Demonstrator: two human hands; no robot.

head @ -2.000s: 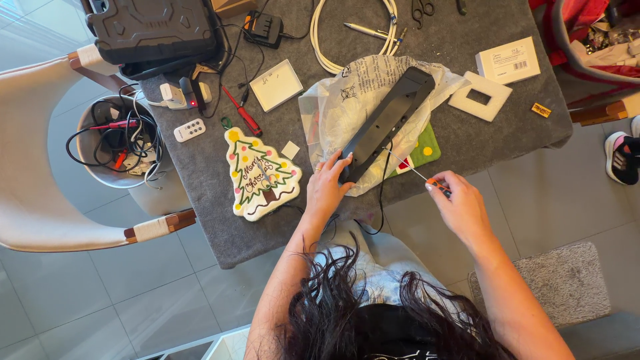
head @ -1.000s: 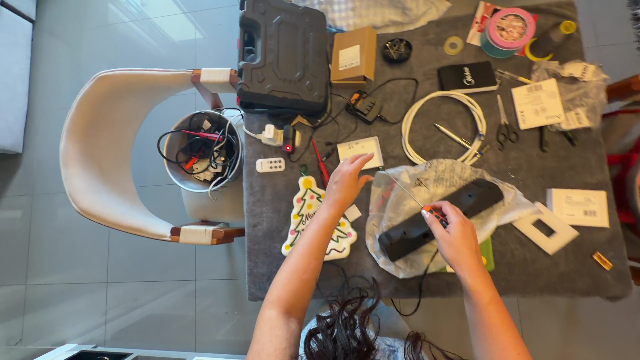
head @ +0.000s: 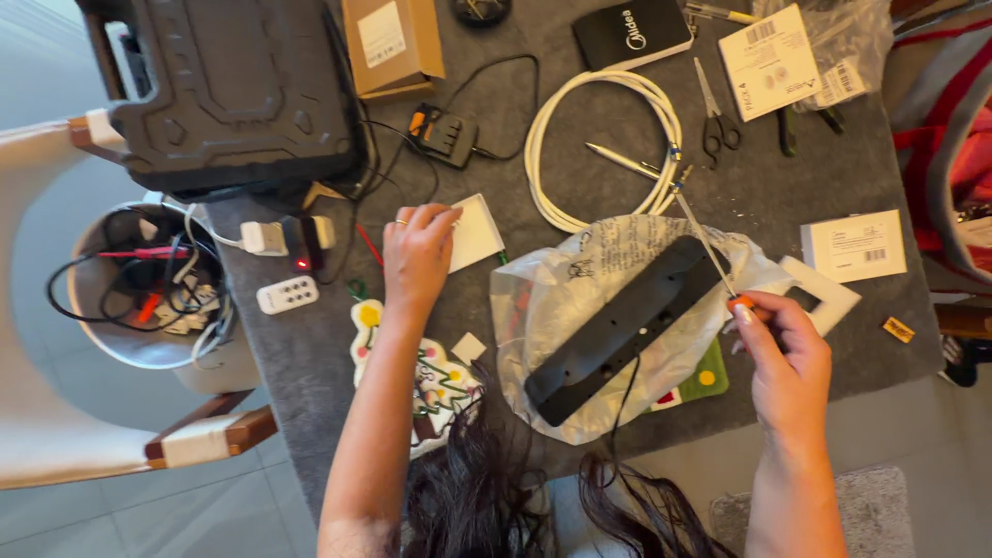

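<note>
My right hand [head: 783, 356] holds a long screwdriver [head: 705, 244] by its orange handle, its thin shaft pointing up and left over a long black plastic housing [head: 620, 333]. The housing lies diagonally on a crumpled clear plastic bag [head: 519, 310], and a black cable runs from it toward me. My left hand [head: 418, 252] is over the right edge of a red thin tool and the left side of a shallow white tray [head: 477, 232]; what its fingers touch cannot be told. Below that hand lies a Christmas-tree-shaped ornament [head: 446, 380], partly behind my forearm.
A black tool case [head: 240, 93], an open cardboard box [head: 395, 46] and a battery charger [head: 446, 138] stand at the back left. Coiled white cable [head: 535, 155], scissors [head: 721, 128] and small boxes [head: 852, 244] lie beyond the bag. A bucket of cables [head: 147, 341] stands by the chair.
My left hand was on the black housing two seconds ago, then left it and is now by the white tray. The screwdriver has swung from the housing's near side to point upward. The view shifted largely.
</note>
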